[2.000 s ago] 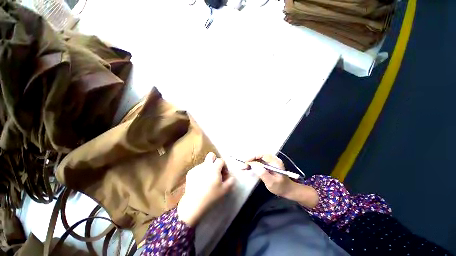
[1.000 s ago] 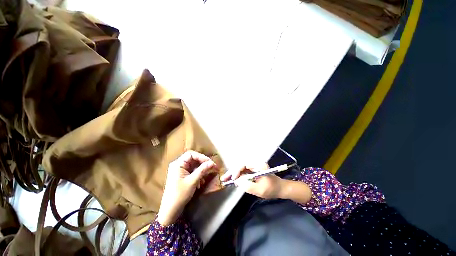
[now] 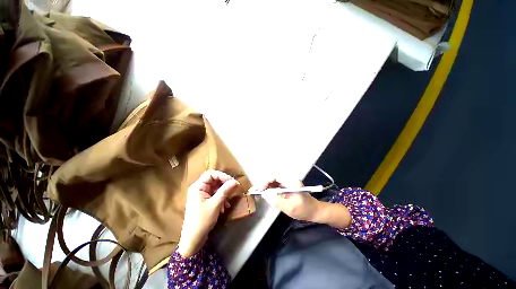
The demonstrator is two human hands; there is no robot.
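A tan-brown tote bag (image 3: 153, 175) lies slack across the near edge of the table, with a tiny pale label (image 3: 173, 162) on its cloth. My left hand (image 3: 206, 206) rests on the bag's right part, thumb and fingertips pinched together; a small flap of the cloth shows beside it. My right hand (image 3: 291, 203) is shut on a slim white pen-like tool (image 3: 300, 190). The tool's tip points left and meets the bag's edge, close to my left fingertips; whether it touches the cloth is hard to tell. A thin pale cord (image 3: 323, 174) loops from its rear.
A large brown bag pile (image 3: 73, 96) fills the upper left. Brown straps (image 3: 54, 242) loop at the lower left. Flat stacked brown pieces (image 3: 410, 16) lie at the upper right beside a white roll (image 3: 416, 56). The white table (image 3: 254, 84) borders a dark floor with a yellow line (image 3: 421, 115).
My right hand has moved from the table's edge to the bag, bringing the tool tip to the cloth. My left hand has shifted slightly left, fingers now pinched. The view has shifted a little.
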